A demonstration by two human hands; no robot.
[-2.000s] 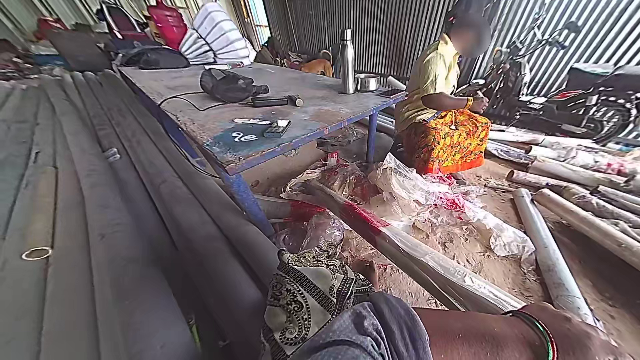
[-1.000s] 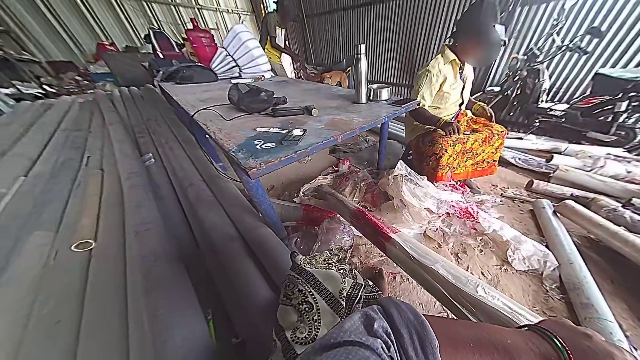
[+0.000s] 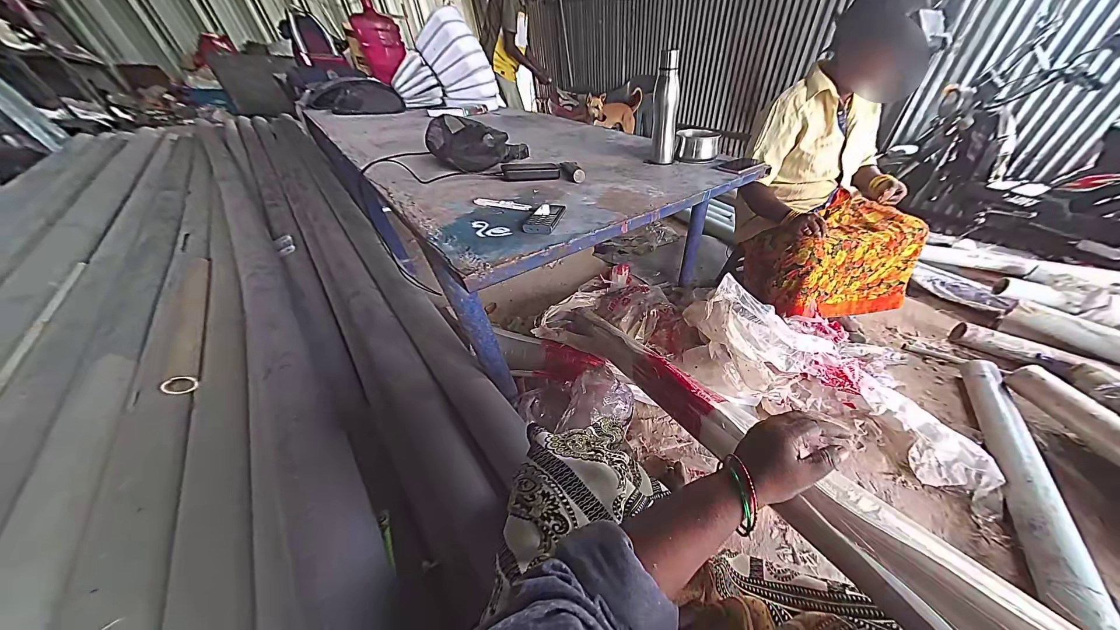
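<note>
My left hand point(image 3: 792, 457), wearing green and red bangles, is over a long tube wrapped in clear plastic point(image 3: 884, 525), its fingers partly curled. Whether it grips the film or only rests there cannot be told. Red wrapping point(image 3: 678, 385) covers part of this tube, which slants from the lower right towards the table. Crumpled clear plastic sheeting point(image 3: 744, 328) with red patches lies beyond my hand. A patterned cloth point(image 3: 577, 477) covers my lap beside my forearm. My right hand is out of view.
Long grey tubes point(image 3: 289, 420) lie side by side at left. A blue-edged metal table point(image 3: 560, 249) holds a steel flask point(image 3: 665, 109), a pot and a phone. Another person point(image 3: 809, 157) sits beyond it. More pipes point(image 3: 1032, 490) lie at right; a dog point(image 3: 617, 114) stands behind.
My left hand has moved up and to the left along the wrapped tube from the lower right corner. A person in yellow shows at the back, not seen two seconds ago.
</note>
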